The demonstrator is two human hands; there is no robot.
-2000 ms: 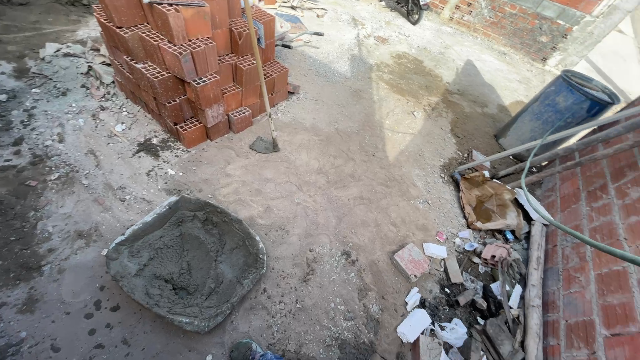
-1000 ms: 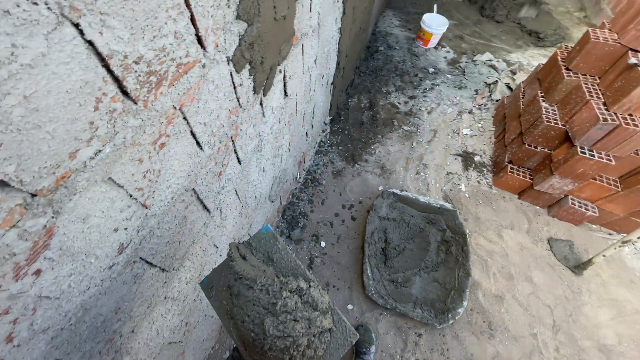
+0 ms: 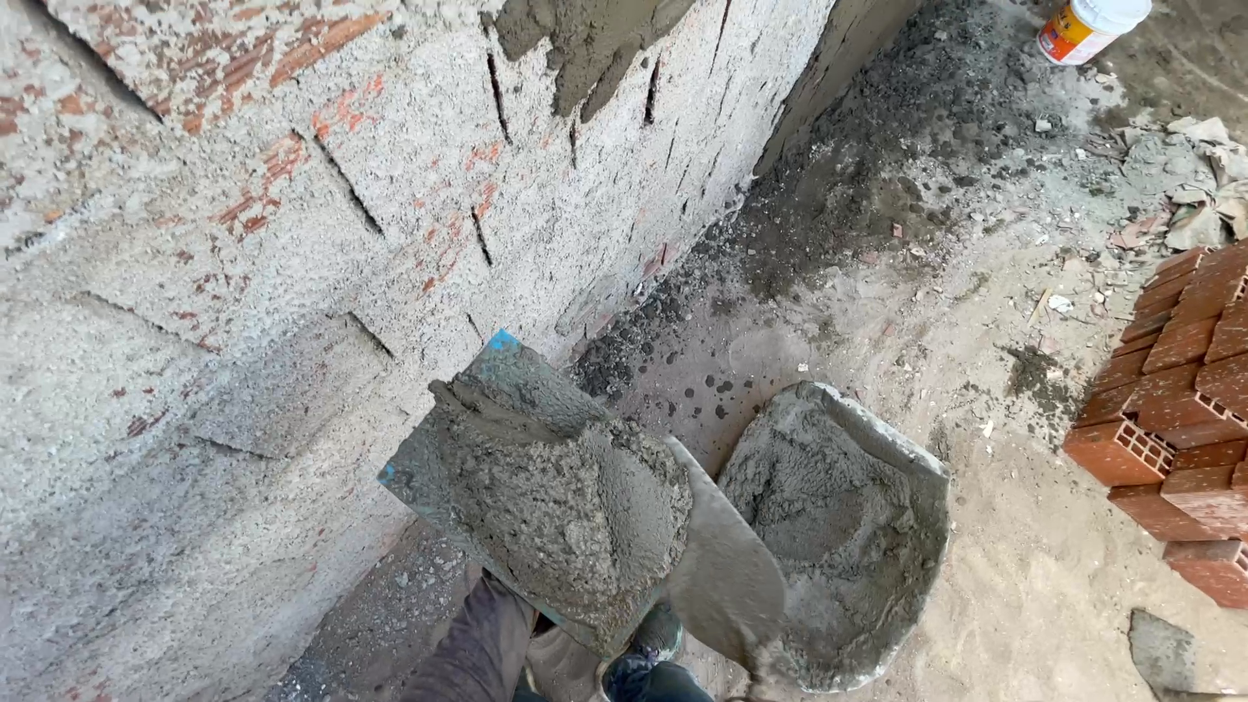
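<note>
A mortar board, or hawk, with blue corners (image 3: 502,341) is held out in front of me, heaped with wet grey mortar (image 3: 556,497). My left sleeve reaches under it from below; the left hand itself is hidden beneath the board. Just right of the mortar heap is a trowel's metal blade (image 3: 726,565), smeared with mortar. Its handle and my right hand are out of sight at the bottom edge. Beyond the blade, a tub of wet mortar (image 3: 829,526) sits on the ground.
On the left rises a rough, slotted brick wall (image 3: 292,292), with a patch of fresh mortar (image 3: 595,39) at the top. Stacked hollow bricks (image 3: 1189,409) stand at the right. A white bucket (image 3: 1092,24) is at the top right. Shoes show below the board.
The trowel blade has come into view beside the loaded board. Two seconds ago the view faced the yard and tub; it has swung to the wall.
</note>
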